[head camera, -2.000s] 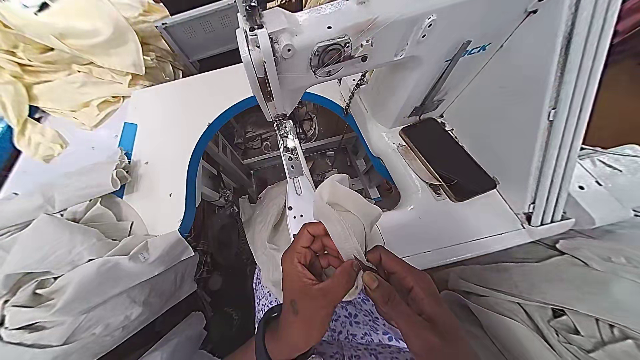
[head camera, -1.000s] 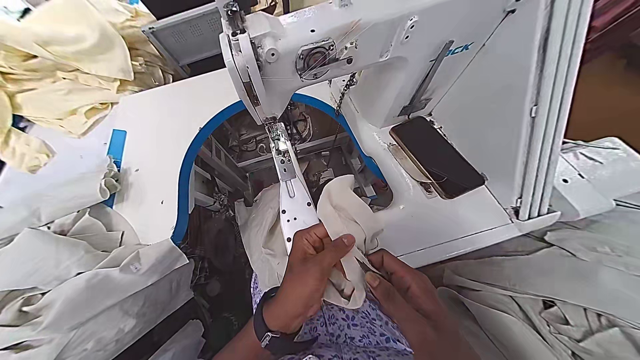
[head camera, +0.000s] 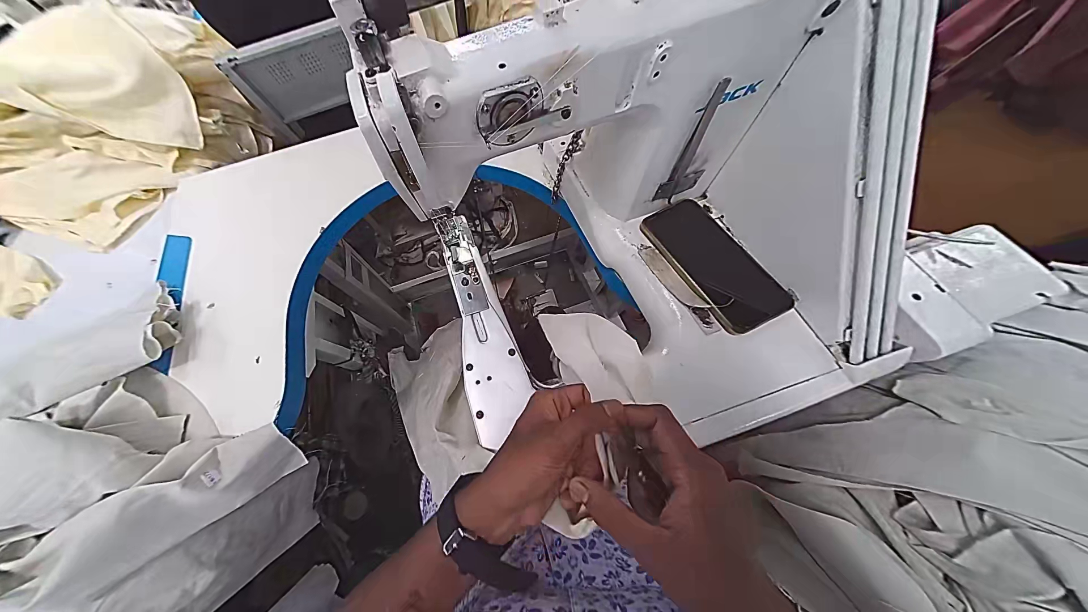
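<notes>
A cream cloth piece (head camera: 595, 353) hangs around the narrow arm (head camera: 497, 374) of a white industrial sewing machine (head camera: 612, 68), showing on both sides of it. My left hand (head camera: 544, 463), with a dark strap watch (head camera: 476, 535) on the wrist, grips the cloth's edge just below the arm's near end. Fingers of my right hand (head camera: 654, 476) meet the left ones and pinch the same edge. The folded edge shows between the hands; the fingers hide the rest of it. The machine's needle area (head camera: 455, 238) lies farther up the arm, away from both hands.
A smartphone (head camera: 718, 268) lies on the machine bed at right. Pale grey cloth pieces (head camera: 161, 501) are heaped at left, more grey cloth (head camera: 935, 459) at right. Yellowish cloth (head camera: 93, 110) is piled at upper left. A blue-edged cutout (head camera: 302, 314) surrounds the machine arm.
My hands have come together at the cloth edge; a second ago they were slightly apart. The cloth fold that stood up beside the machine arm now lies lower and flatter.
</notes>
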